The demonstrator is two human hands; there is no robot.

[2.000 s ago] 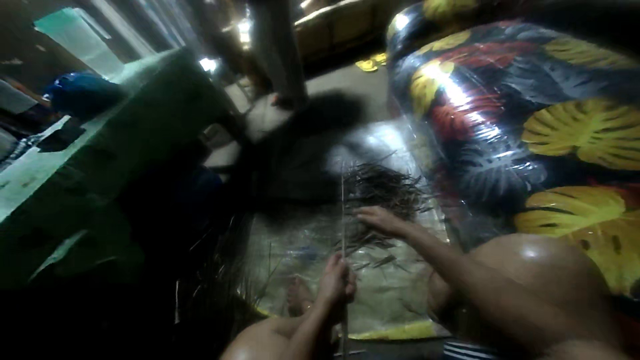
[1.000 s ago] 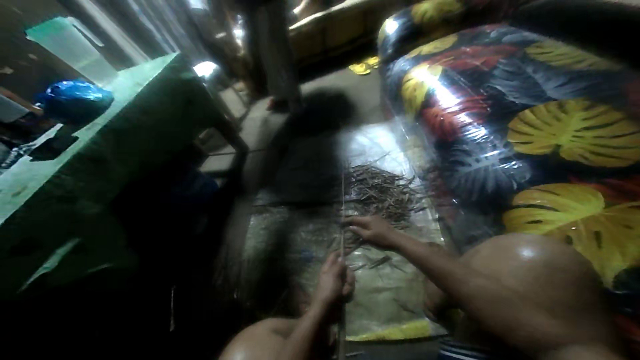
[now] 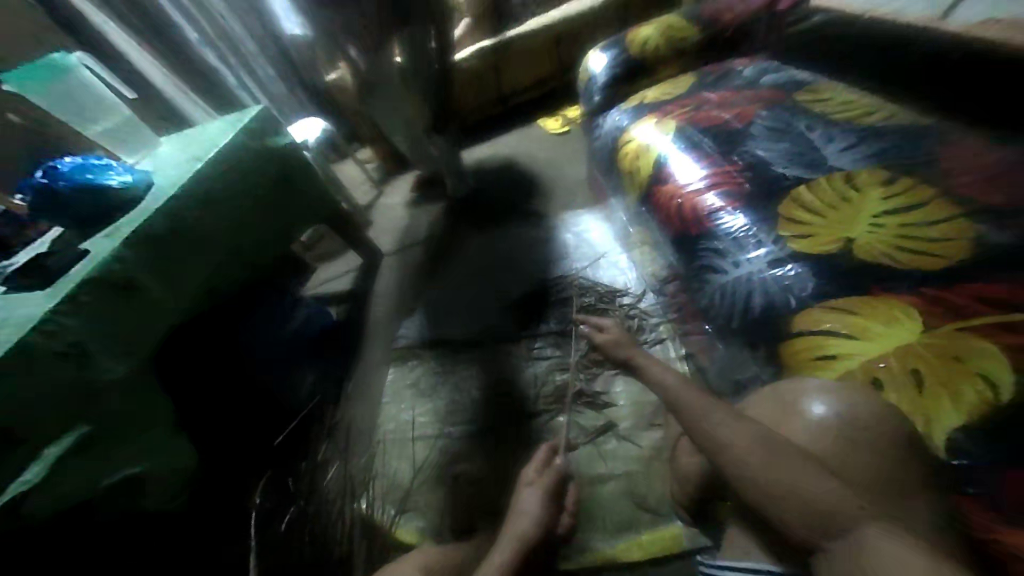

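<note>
My left hand is closed around the lower part of a thin, long stalk that stands nearly upright in the view. Farther up, the fingertips of my right hand pinch the same stalk near its upper end. Behind and beside the stalk, a loose heap of dry brown strips lies on a pale plastic sheet with a yellow edge. More thin stalks stick up in the dark at the lower left.
A green table at left bears a blue plastic bag and a translucent pitcher. A plastic-covered, leaf-patterned cushioned seat fills the right. Yellow slippers lie on the floor ahead. Someone's legs stand beyond the sheet.
My right hand was lower, nearer my left hand, one second ago; it is now farther up the stalk. My left hand stays around the stalk's lower part.
</note>
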